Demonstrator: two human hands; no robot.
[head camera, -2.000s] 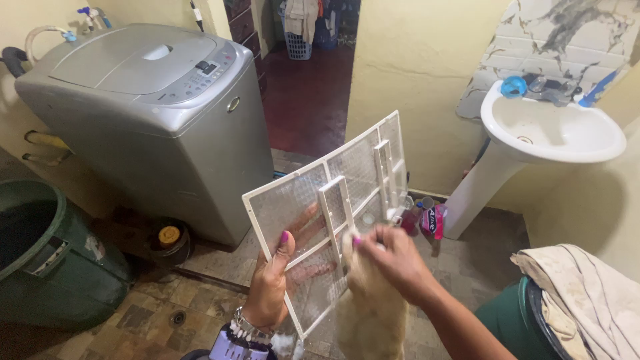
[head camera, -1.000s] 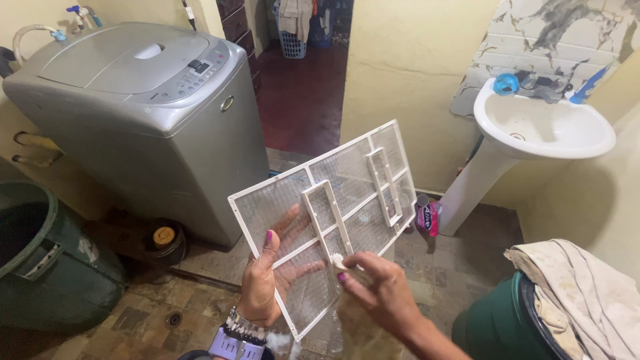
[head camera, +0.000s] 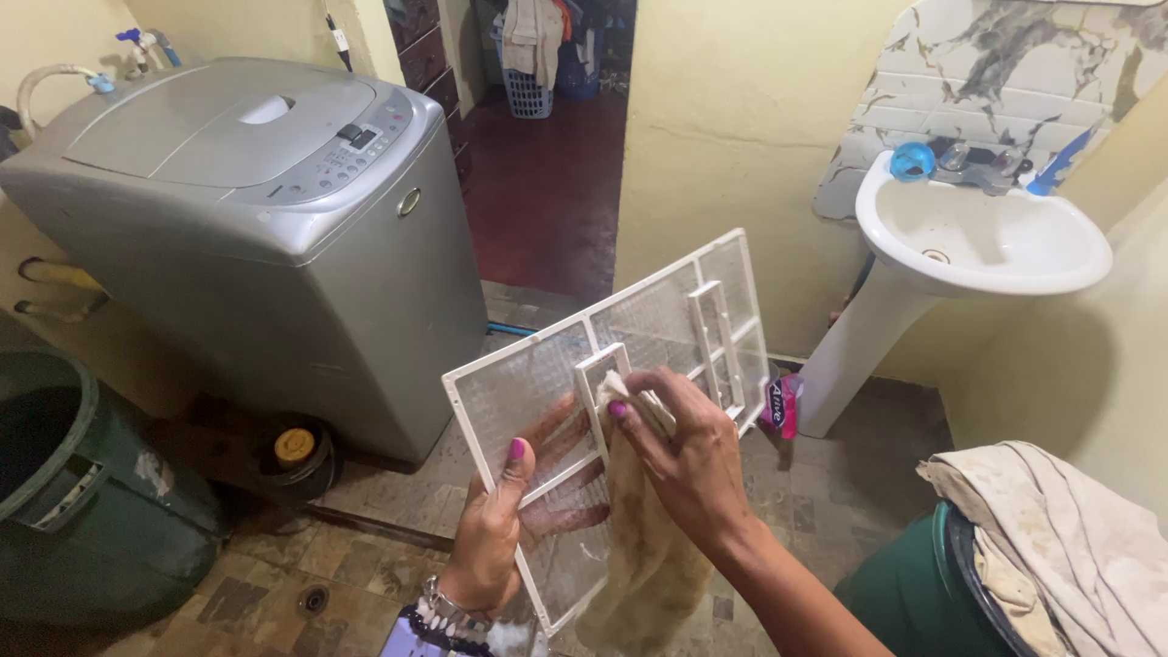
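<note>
A white plastic-framed mesh filter (head camera: 639, 315) is tilted up in the middle of the head view. My left hand (head camera: 520, 511) grips its lower left edge, thumb on the near side of the frame and fingers spread behind the mesh, where they show through. Pinched between the thumb and fingers of my right hand (head camera: 689, 447) is a cream cloth (head camera: 639, 547) with brownish stains. Its bunched tip touches the raised rectangular rib near the filter's centre, and the rest hangs down over the filter's lower right part.
A grey top-loading washing machine (head camera: 365, 301) stands at left, a green bin (head camera: 119, 493) and small dark bucket (head camera: 315, 474) near it. At right are a white pedestal sink (head camera: 995, 265), a pink packet (head camera: 782, 406) on the floor and a green bin (head camera: 903, 575) draped with beige cloth (head camera: 1068, 529).
The cloth hangs below my right hand again, as two seconds ago; one second ago little of it showed. My right hand has moved up along the raised rib since then. My left hand keeps its grip.
</note>
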